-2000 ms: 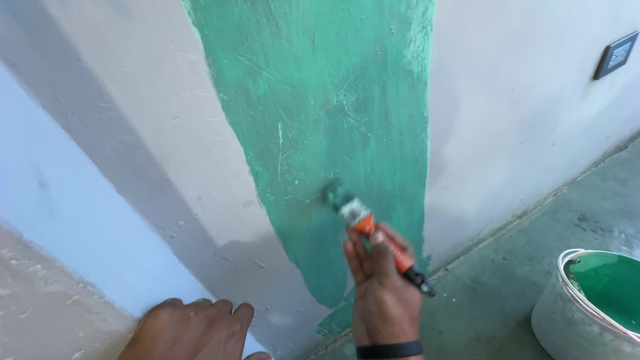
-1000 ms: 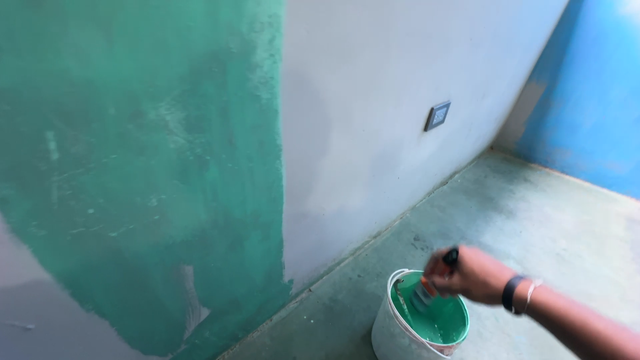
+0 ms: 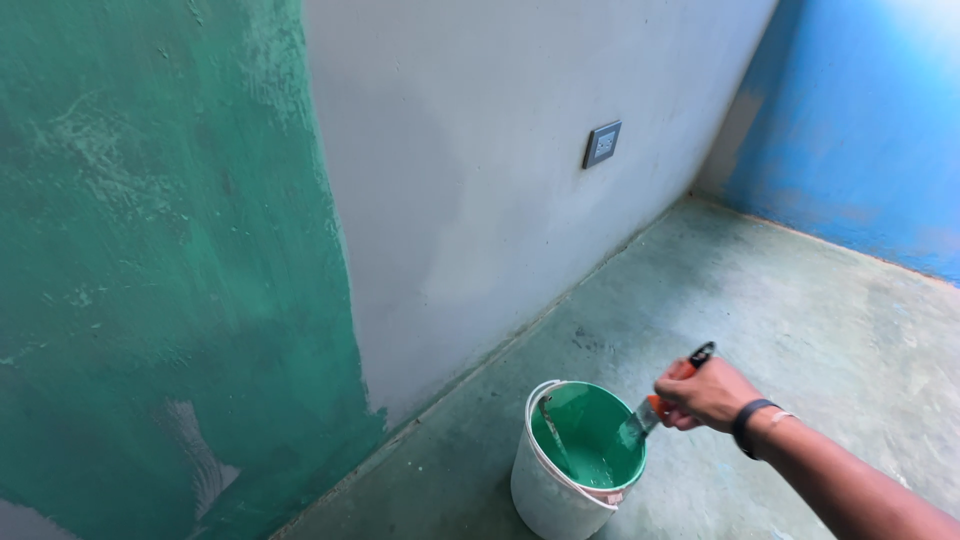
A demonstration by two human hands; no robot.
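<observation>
My right hand, with a dark band and a thin light one at the wrist, is closed on the orange and black handle of a paintbrush. The brush head is at the right inner rim of a white plastic bucket that holds green paint. A thin paint-smeared stick leans inside the bucket on the left. Green paint covers the left part of the wall, with a bare grey patch low down. My left hand is out of view.
An outlet plate in a dark frame is set in the unpainted grey wall. A blue wall meets it at the far right corner. The bucket stands on a smooth greenish floor near the wall's base.
Two seconds ago my right hand held the brush against the green wall; it has moved to the bucket. My left hand has left the view. The view has swung right.
</observation>
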